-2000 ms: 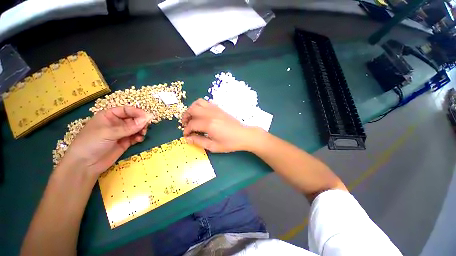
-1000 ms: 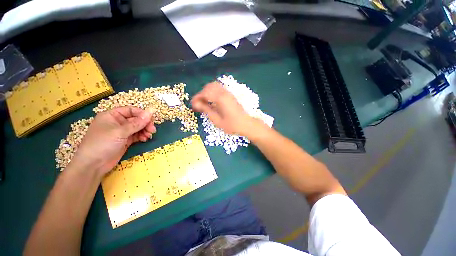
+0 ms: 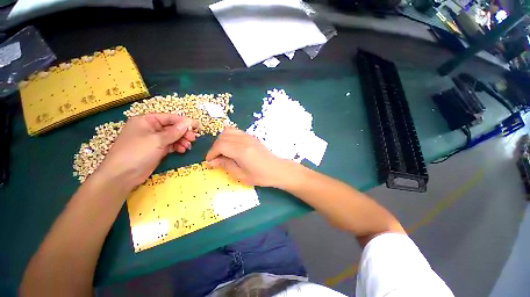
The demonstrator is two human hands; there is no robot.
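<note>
A yellow circuit board panel (image 3: 192, 203) lies flat on the green mat in front of me. My right hand (image 3: 235, 156) is at its upper edge near the right end, fingertips bunched on the board; whether they hold a component is hidden. My left hand (image 3: 157, 139) is above the panel's upper left edge, thumb and index finger pinched at the pile of tan components (image 3: 168, 105); a small tan piece seems to be at the fingertips, too small to be sure. The pile of white components (image 3: 282, 125) lies right of my right hand.
A stack of yellow panels (image 3: 81, 90) and a clear plastic bag (image 3: 26, 55) are at the left. A white sheet (image 3: 267, 29) lies at the back. A black slotted tray (image 3: 392, 116) stands at the right. Paper slips (image 3: 314, 149) lie by the white pile.
My right hand has moved from between the tan and white piles down to the panel's upper edge. My left hand stays pinched near the tan pile. The whole view has shifted slightly.
</note>
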